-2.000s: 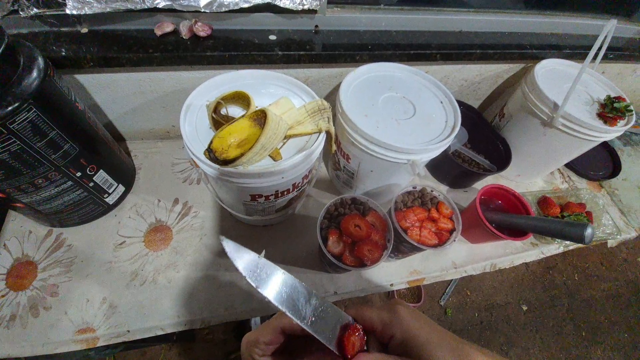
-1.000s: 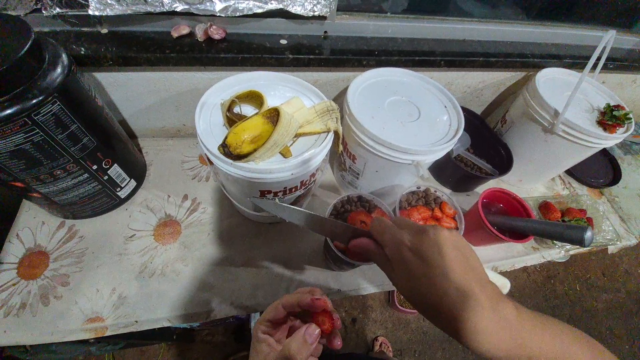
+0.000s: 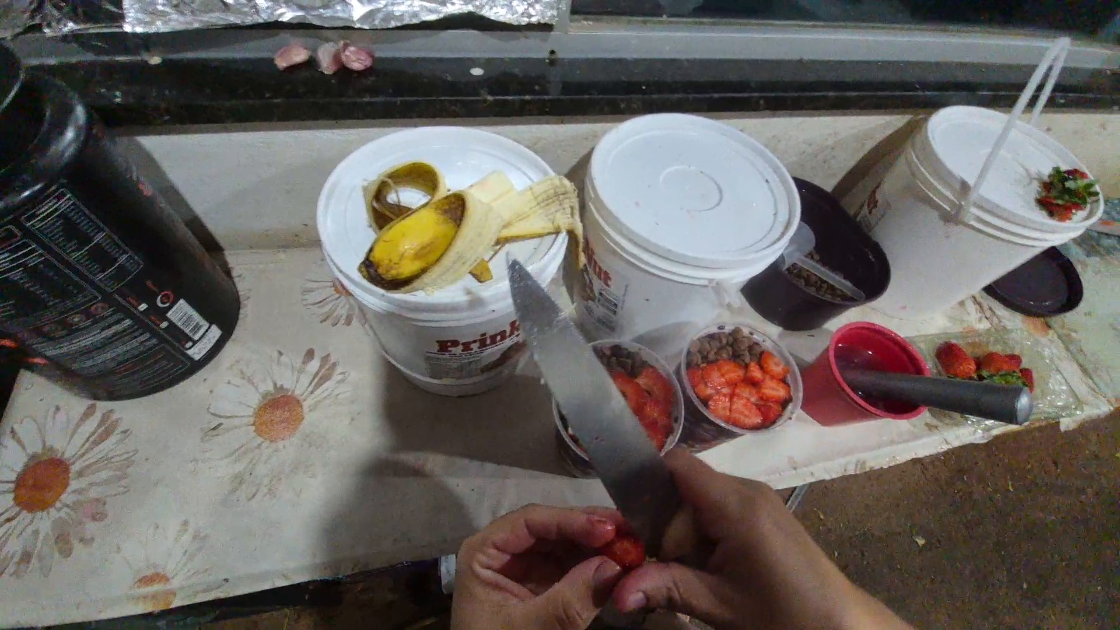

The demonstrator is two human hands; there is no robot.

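Note:
My left hand (image 3: pixel 547 564) pinches a strawberry piece (image 3: pixel 624 551) between thumb and fingers at the bottom centre. Close against it, my right hand (image 3: pixel 735 542) grips a kitchen knife (image 3: pixel 584 376), whose blade points up and left; the handle is hidden in my fingers. Behind the blade, partly covered, stands a clear cup (image 3: pixel 678 411) with cut strawberries and brown chocolate-like pieces. Beside it a second clear cup (image 3: pixel 796 394) holds chopped strawberries (image 3: pixel 739 389) and similar brown pieces. A banana peel (image 3: pixel 420 241) lies on the lid of the left white bucket (image 3: pixel 472 350).
More white buckets (image 3: pixel 691 188) (image 3: pixel 941 254) stand behind the cups, one with strawberry tops (image 3: pixel 1066 192) on its lid. Rightward are a dark tub (image 3: pixel 779 306), a red cup (image 3: pixel 822 385) holding a dark-handled utensil (image 3: pixel 945 394), and whole strawberries (image 3: pixel 980 360). A black jar (image 3: pixel 114 262) stands left.
My right hand and the knife have come back from over the cups to my left hand. The strawberry piece stays in my left hand, which has moved a little.

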